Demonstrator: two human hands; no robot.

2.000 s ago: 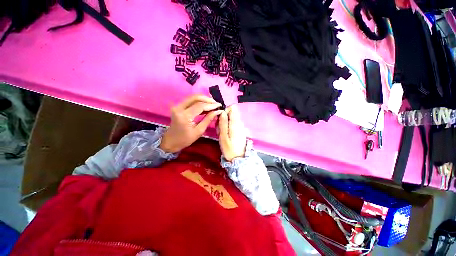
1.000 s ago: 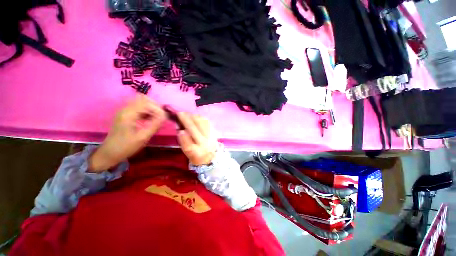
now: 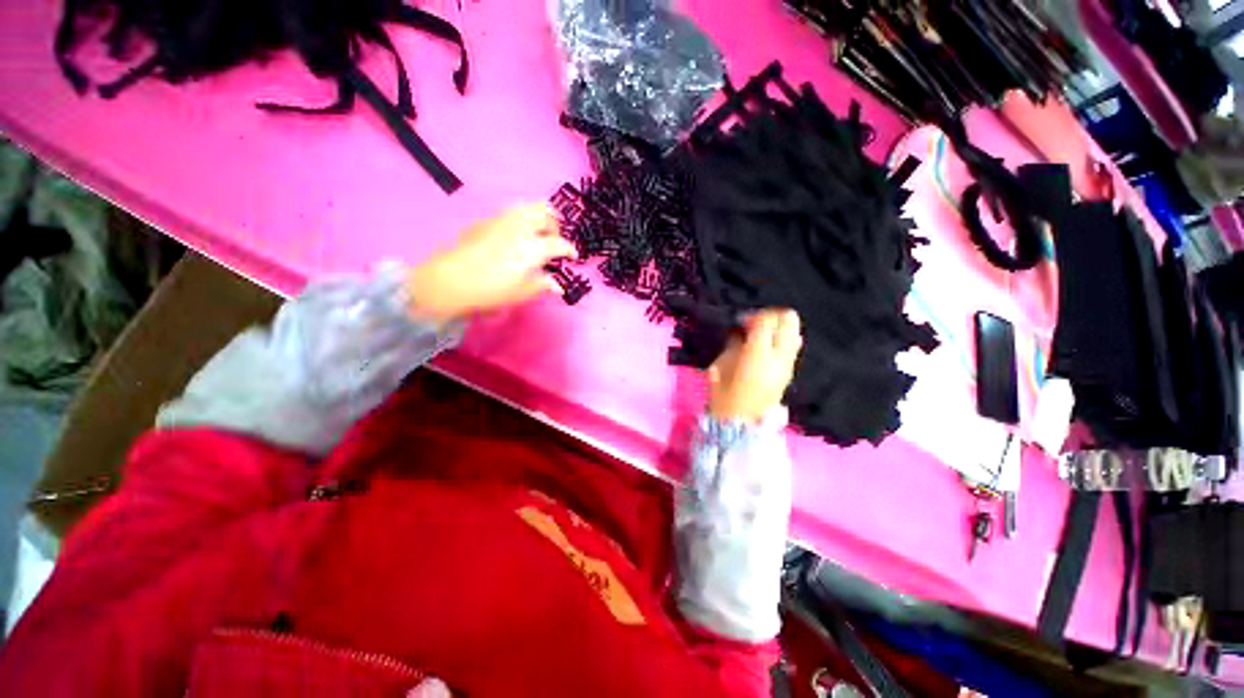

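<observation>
Small black plastic buckles [image 3: 630,218] lie in a loose heap on the pink table. A pile of short black webbing strips [image 3: 805,246] lies against the heap's right side. My left hand [image 3: 498,262] is at the heap's left edge, its fingertips beside the outermost buckles; whether they pinch one cannot be told. My right hand [image 3: 761,361] is on the near left part of the strip pile, fingers bent down onto the strips; whether they grip one is hidden.
A clear crinkled plastic bag [image 3: 641,68] is behind the buckles. Tangled black straps [image 3: 273,34] lie far left. A smartphone [image 3: 997,366], keys [image 3: 982,522] and a black coil [image 3: 1000,225] are right of the strips. Black fabric panels [image 3: 1119,314] are stacked further right.
My hands were together on a small dark piece near the table edge. They have moved apart, left to the buckles and right to the strips. That piece no longer shows between them. The view has shifted.
</observation>
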